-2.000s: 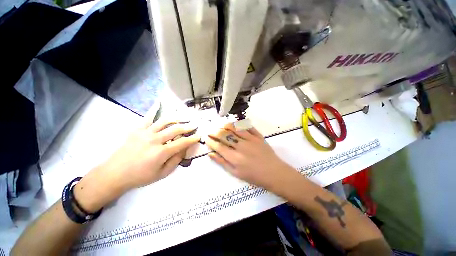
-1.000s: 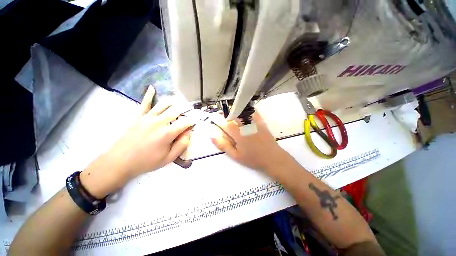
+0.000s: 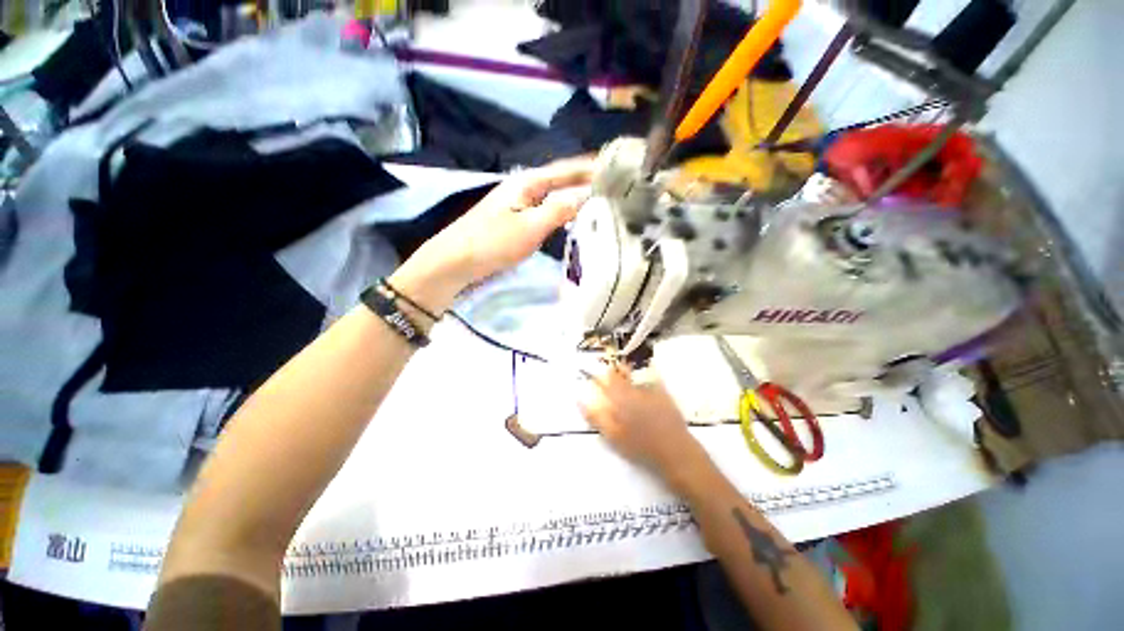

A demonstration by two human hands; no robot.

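Observation:
The cream sewing machine head (image 3: 727, 265) with purple lettering stands right of centre. My left hand (image 3: 524, 222) reaches up to the left end of the head, its fingers apart and at the machine's edge; I see nothing held in it. My right hand (image 3: 629, 407) is low at the needle area (image 3: 610, 351), fingertips beside the presser foot; whether they pinch anything is too blurred to tell. A grey-faced cloth piece (image 3: 524, 302) with a dark edge lies left of the needle, partly behind my left wrist.
Scissors with yellow and red loops (image 3: 779, 425) lie on the bed right of my right hand. Black cloth (image 3: 203, 259) and pale grey layers (image 3: 321, 80) cover the left. A printed ruler (image 3: 493, 540) runs along the front edge. Red and yellow cloth lies behind the machine.
The view has tilted up and shows more behind the machine. My left hand has moved from the needle area up to the machine head. My right hand remains near the needle.

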